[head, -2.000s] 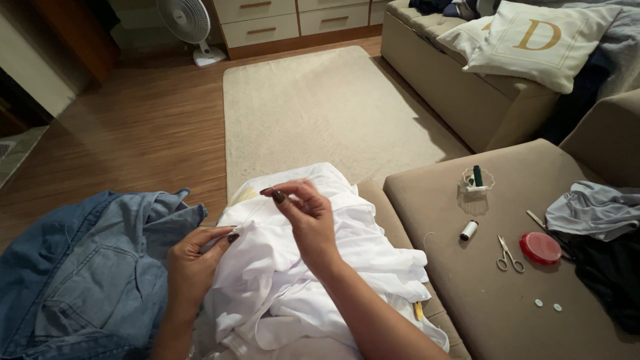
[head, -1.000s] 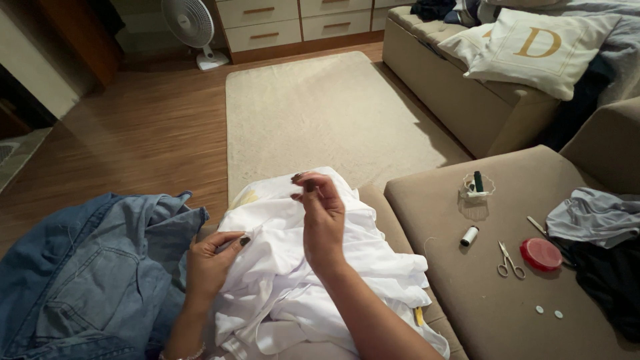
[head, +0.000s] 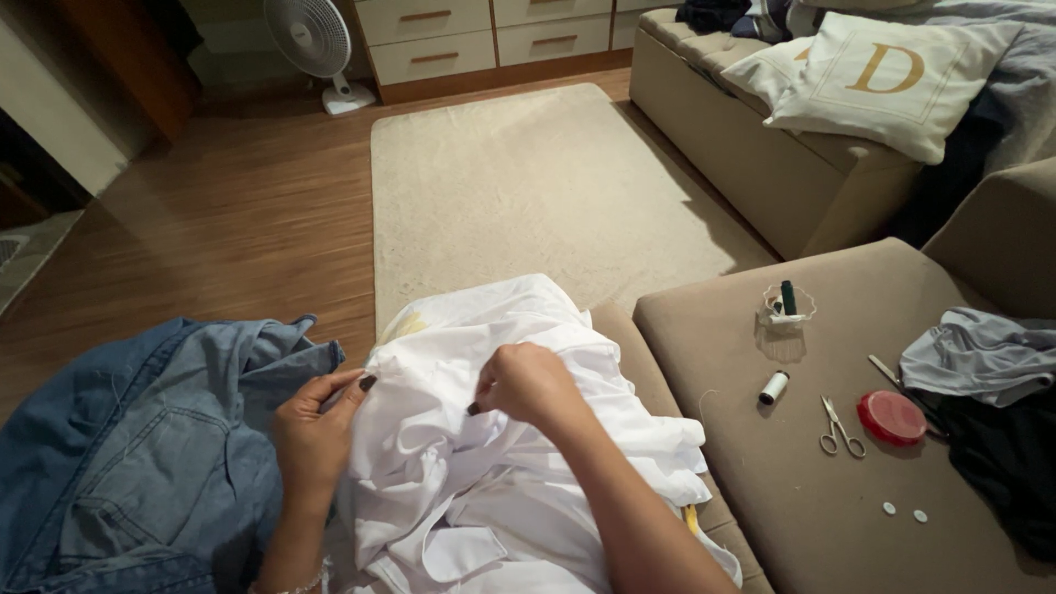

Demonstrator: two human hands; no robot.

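Observation:
A white cloth garment (head: 528,388) lies bunched over the lap and the sofa edge. My left hand (head: 318,421) pinches the garment's edge between thumb and forefinger at its left side. Over the middle of the cloth is my right hand (head: 524,384), its fingertips drawn together; whether a needle or thread is between them is too small to tell. To the right on the sofa lie a white thread spool (head: 774,387), small scissors (head: 840,429), a red round container (head: 892,418) and two white buttons (head: 888,508). A clear scalloped dish (head: 788,305) holds a dark green spool.
Blue denim clothing (head: 148,445) is heaped at the left. Grey cloth (head: 978,355) and black cloth (head: 1006,462) lie at the right sofa edge. Ahead are a beige rug (head: 536,190), a white fan (head: 309,37), drawers (head: 433,41) and an upholstered bench (head: 742,140) with cushions.
My right hand was raised above the cloth in the earlier frames and is now lower, with its fingers pointing down and left. My left hand stays at the garment's left side.

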